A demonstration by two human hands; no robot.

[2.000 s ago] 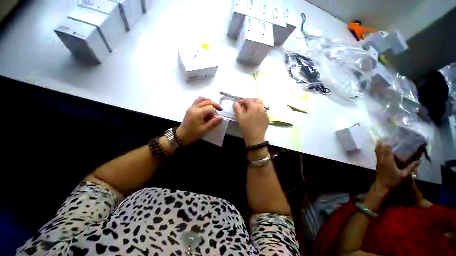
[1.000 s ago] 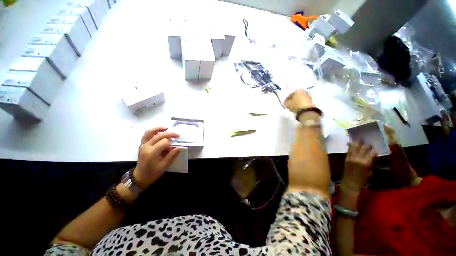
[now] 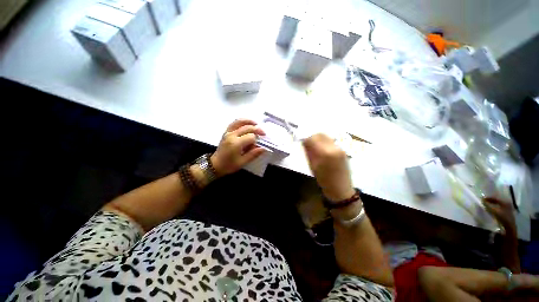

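An open white box base [image 3: 278, 125] with an inner tray lies at the table's front edge. My left hand [image 3: 239, 144] is at its left side, with a flat white piece [image 3: 258, 165] under the fingers that overhangs the edge. My right hand [image 3: 322, 154] is blurred, just right of the box base and above the table; whether its fingers hold anything cannot be told. A closed white box [image 3: 239, 81] stands behind the box base.
White boxes stand in a row [image 3: 109, 35] at the back left and in a cluster [image 3: 310, 50] at the back. Black cables [image 3: 371, 91] and clear bags [image 3: 422, 109] lie right. One white box [image 3: 421, 179] stands near the front edge. Another person's hand [image 3: 501, 212] is at far right.
My right hand has come back from beside the cables to the open box base. My left hand stays at the base. The other person's hands have moved off the dark-sided box.
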